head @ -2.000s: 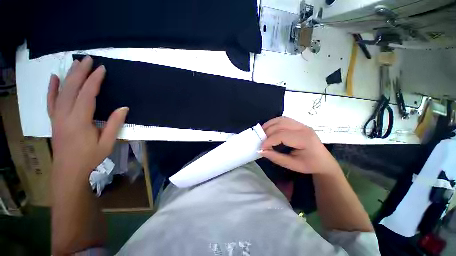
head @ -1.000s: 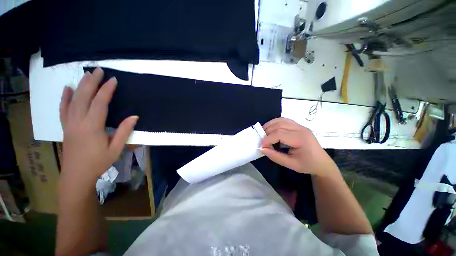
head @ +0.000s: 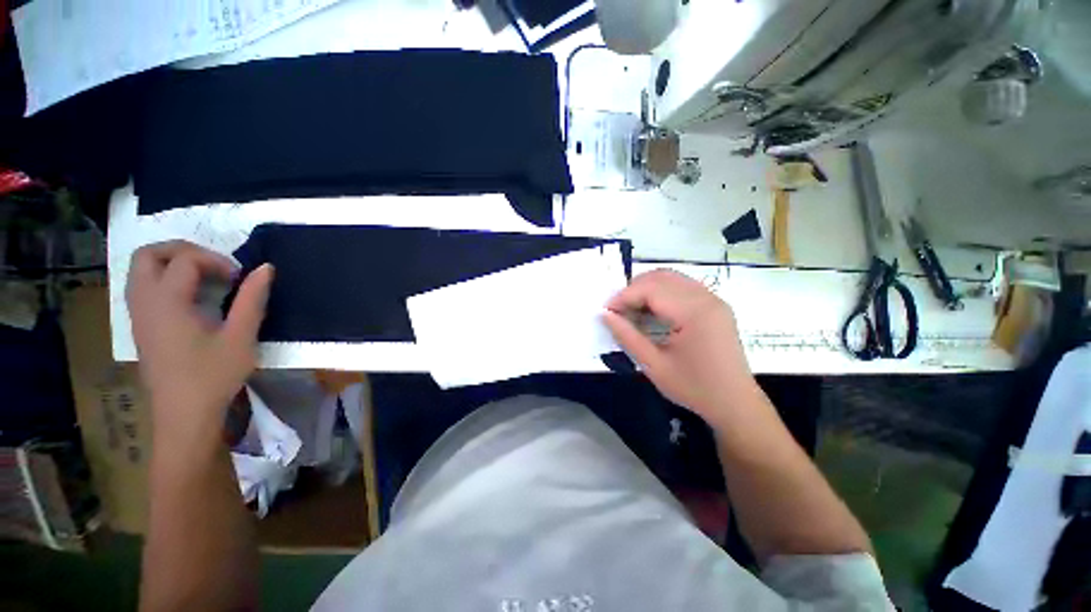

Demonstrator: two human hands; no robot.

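A long black cut panel [head: 341, 287] lies along the front of the white table. My left hand [head: 197, 305] is at its left end, thumb and fingers pinching the edge, which is slightly turned up. My right hand [head: 682, 335] holds the right end of a white paper pattern [head: 514, 317] between thumb and fingers. The paper lies slanted over the right part of the panel and covers it there. Its left end reaches past the panel's lower edge.
Black fabric [head: 347, 126] lies behind the panel. The sewing machine [head: 837, 72] stands at the back right. Black-handled shears [head: 879, 313] and a small dark tool [head: 931, 261] lie right. A small black scrap [head: 742, 227] lies near the needle area. A written sheet [head: 144, 42] is at far left.
The paper pattern has moved up from the table's front edge onto the panel, flatter than before. My left hand has changed from lying flat to pinching the panel's end. The view has shifted.
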